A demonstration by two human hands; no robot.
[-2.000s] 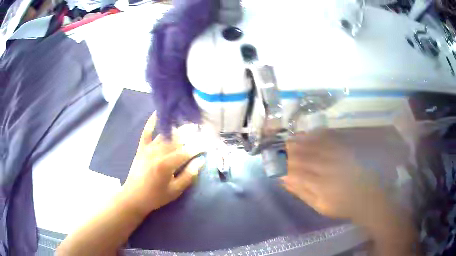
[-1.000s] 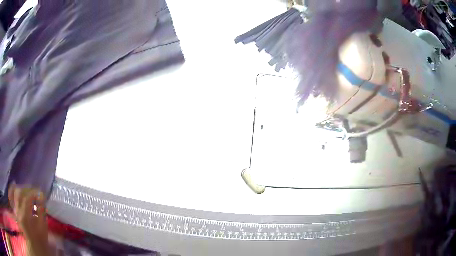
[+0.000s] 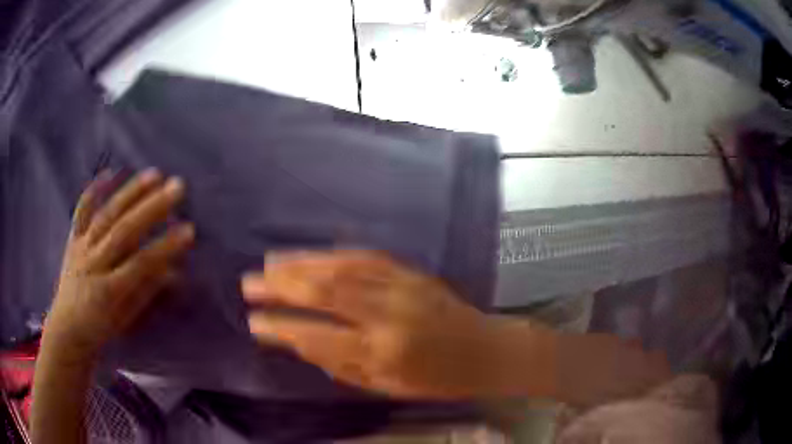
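Note:
A purple-blue cloth panel (image 3: 347, 182) lies over the white table's front edge, with a folded or seamed band along its right side. My left hand (image 3: 122, 251) is over the panel's left part with its fingers spread. My right hand (image 3: 373, 325) is over the panel's lower middle, fingers stretched to the left and blurred. Neither hand shows a clear grip on the cloth. The sewing machine (image 3: 716, 43) is cut off at the top right, with a grey ribbed part (image 3: 574, 66) below it; its needle cannot be made out.
More purple cloth (image 3: 39, 173) lies at the far left. A printed scale (image 3: 530, 244) runs along the table edge. A red basket (image 3: 22, 373) shows at the lower left. Dark cloth (image 3: 755, 208) hangs at the right.
The view has swung down and left. The panel now covers the table's front edge. My left hand has come onto the cloth from the lower left, and my right hand has come into view.

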